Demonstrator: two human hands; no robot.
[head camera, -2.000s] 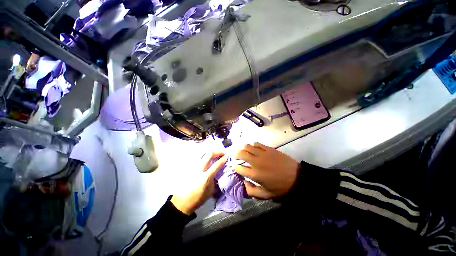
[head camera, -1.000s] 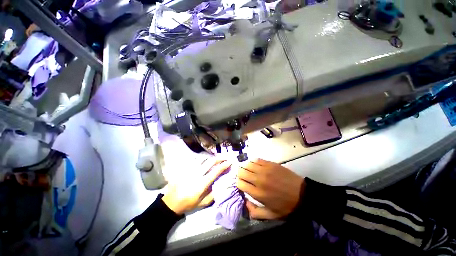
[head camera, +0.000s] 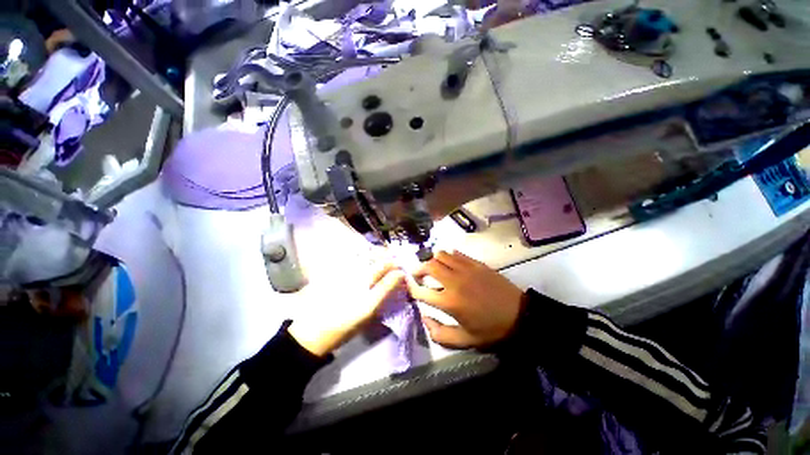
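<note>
A gathered lilac piece (head camera: 401, 336) lies between my hands and hangs toward the table's front edge. My left hand (head camera: 345, 311) holds its left side, with thumb and fingertips pinched near the needle area. My right hand (head camera: 469, 300) grips its right side, fingers bent just in front of the presser foot. The presser foot and needle (head camera: 421, 251) are under the left end of the cream sewing machine head (head camera: 426, 115). The bright lamp light washes out the cloth at the fingertips, so the cloth's edge under the foot cannot be seen clearly.
A machine lamp (head camera: 281, 258) stands left of the needle. A phone (head camera: 548, 210) and a small dark item (head camera: 464, 220) lie under the machine arm. Flat lilac panels (head camera: 226, 169) lie left of the head. Cut strips (head camera: 355, 37) are heaped behind. A plastic bag (head camera: 44, 227) is at left.
The view has shifted with the head. Both hands stay at the foot; the lilac piece now looks narrower and straighter between them than a second ago.
</note>
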